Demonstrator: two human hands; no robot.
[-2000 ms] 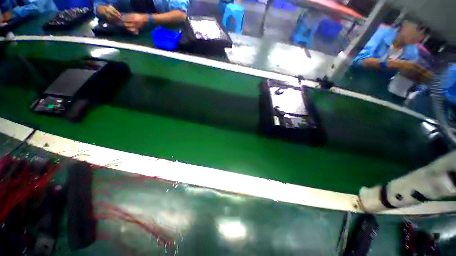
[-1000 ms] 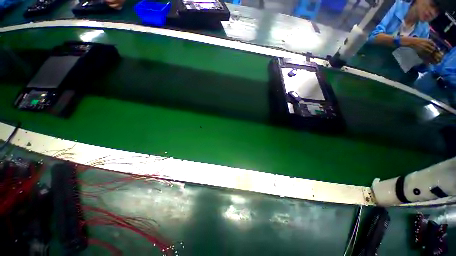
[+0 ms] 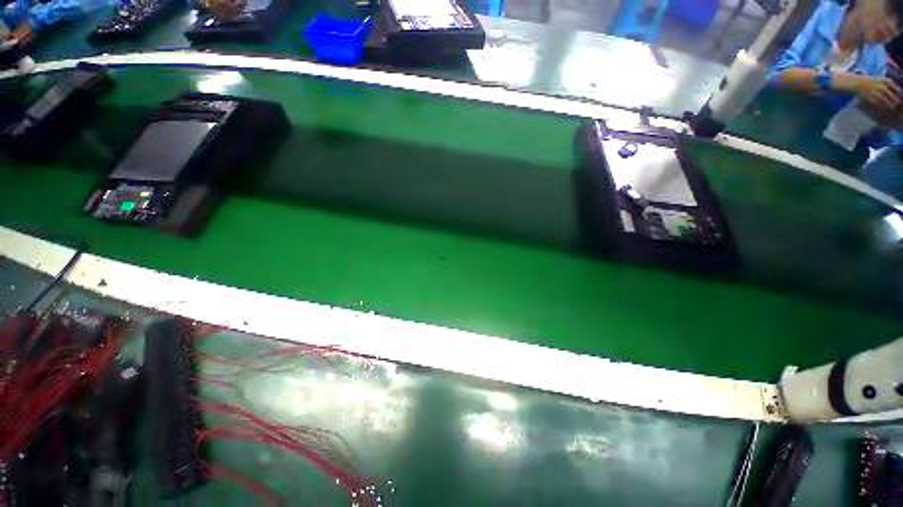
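Observation:
Neither of my hands is in view. An open device unit lies on the green conveyor at right of centre, with small dark modules on its bright silver panel and a circuit board at its near end. Another open unit lies on the conveyor at the left, with a grey panel and a green spot on its board. Nearest me on the bench, red wire leads spread beside a long black bar.
A third dark unit is at the far left of the conveyor. A white rail edges it. A white jointed arm stands at right, above another black bar. Across the belt are a blue bin and a person in blue.
The view has shifted. The right unit sits farther right in the picture than before. A third unit now shows at the far left, and the bench items have shifted in the frame.

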